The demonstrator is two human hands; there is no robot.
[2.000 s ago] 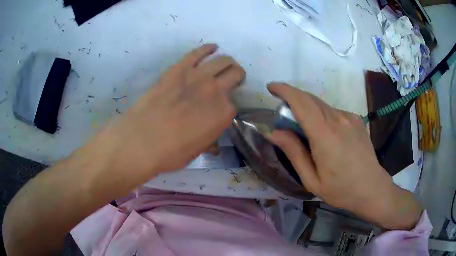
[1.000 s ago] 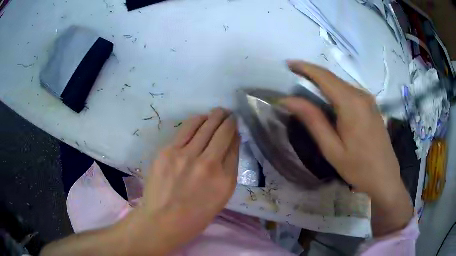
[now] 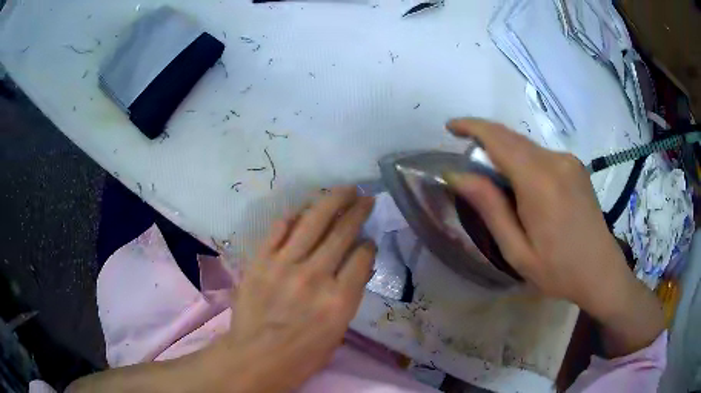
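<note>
My right hand [image 3: 530, 207] is closed round the handle of a steam iron [image 3: 442, 203] with a silver pointed plate, resting near the table's front. My left hand [image 3: 311, 269] lies palm down just left of the iron's tip, fingers together and pressing on the work. Between hand and iron a shiny silver template [image 3: 389, 269] shows, with a dark fabric edge [image 3: 408, 285] beside it. The rest of the pocket piece is hidden under my hand and the iron. Whether my left fingers grip anything cannot be told.
A finished pocket stack [image 3: 154, 57], grey with a dark band, lies at the upper left. Layered white pieces [image 3: 530, 54] lie at the upper right. A green ribbed hose [image 3: 642, 150] and crumpled white scraps [image 3: 662, 219] are at the right. Loose threads [image 3: 269, 165] dot the table.
My left hand has come down from above the work to lie left of the iron. The iron has shifted slightly right. The view has moved, so the pocket stack appears farther right and higher.
</note>
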